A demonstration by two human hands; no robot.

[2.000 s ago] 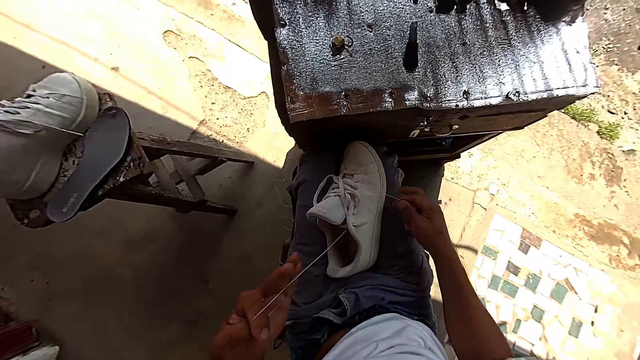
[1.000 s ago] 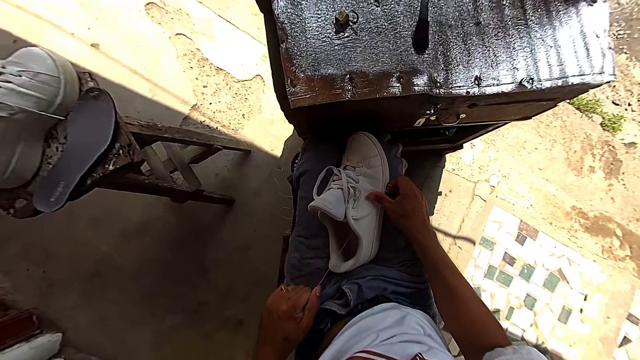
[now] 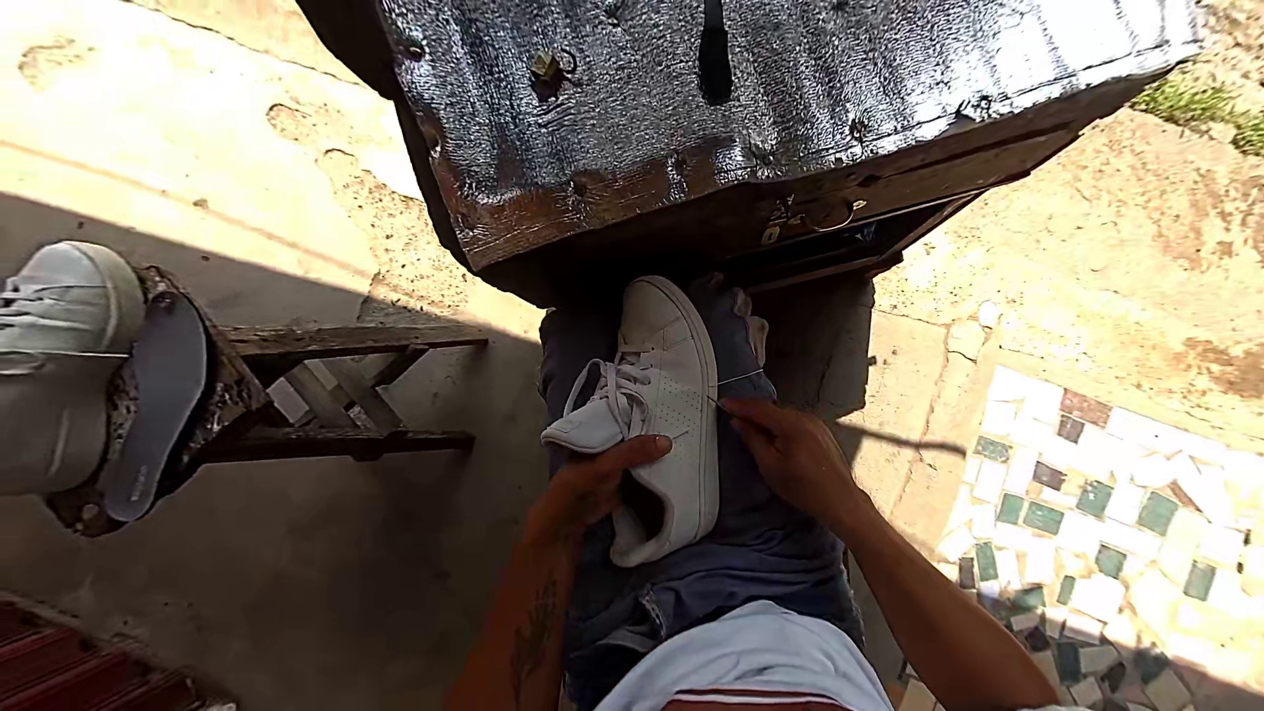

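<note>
A white lace-up sneaker (image 3: 676,395) lies on my lap, toe pointing away from me. My left hand (image 3: 592,484) grips it at the opening, thumb over the side near the tongue and the other fingers hidden. At the sole's right edge, my right hand (image 3: 790,444) pinches a thin dark pointed tool (image 3: 715,402), perhaps an awl or needle, its tip against the shoe. A pale thread (image 3: 741,376) sticks out from the same edge, just above those fingers.
A metal-covered wooden box (image 3: 632,128) with a partly open drawer (image 3: 849,247) stands beyond my knees. On the left, a wooden stand (image 3: 346,341) bears a grey insole (image 3: 158,395) beside another white sneaker (image 3: 59,375). Mosaic tiles (image 3: 1096,494) cover ground at right.
My left hand has moved from the thread near my lap up onto the sneaker's opening. My right hand, earlier on the shoe's side, now holds a thin tool at the sole edge.
</note>
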